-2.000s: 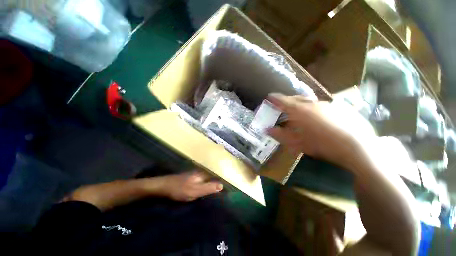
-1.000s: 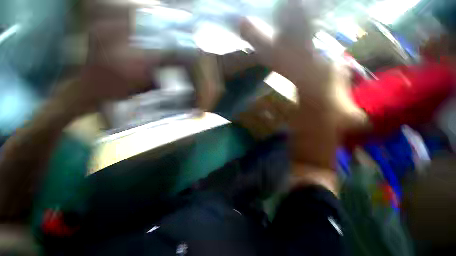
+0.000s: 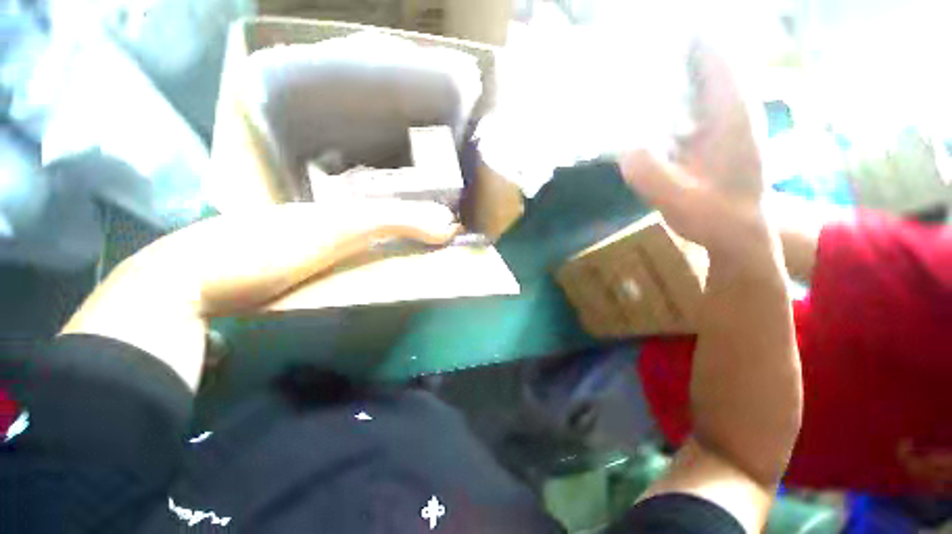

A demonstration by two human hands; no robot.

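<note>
An open brown carton (image 3: 231, 115) stands on the green bench at left centre, with a whitish ribbed liner (image 3: 365, 54) around its inner walls. White boxes (image 3: 433, 156) lie inside, partly hidden. My left hand (image 3: 402, 221) lies across the carton's front edge above the front flap (image 3: 418, 280); whether its fingers grip anything is unclear. My right hand (image 3: 710, 172) is raised right of the carton and shut on a white, overexposed bundle (image 3: 590, 99), whose details are washed out.
A smaller brown carton with dark print (image 3: 637, 282) lies on the green bench (image 3: 459, 329), right of the open carton. A person in a red shirt (image 3: 887, 344) is close at the right. Cloudy plastic-wrapped goods (image 3: 125, 115) are at the upper left.
The view has turned, and the open carton now sits at upper left. My right hand has left the carton and now holds the white bundle. My left hand has come onto the carton's front edge.
</note>
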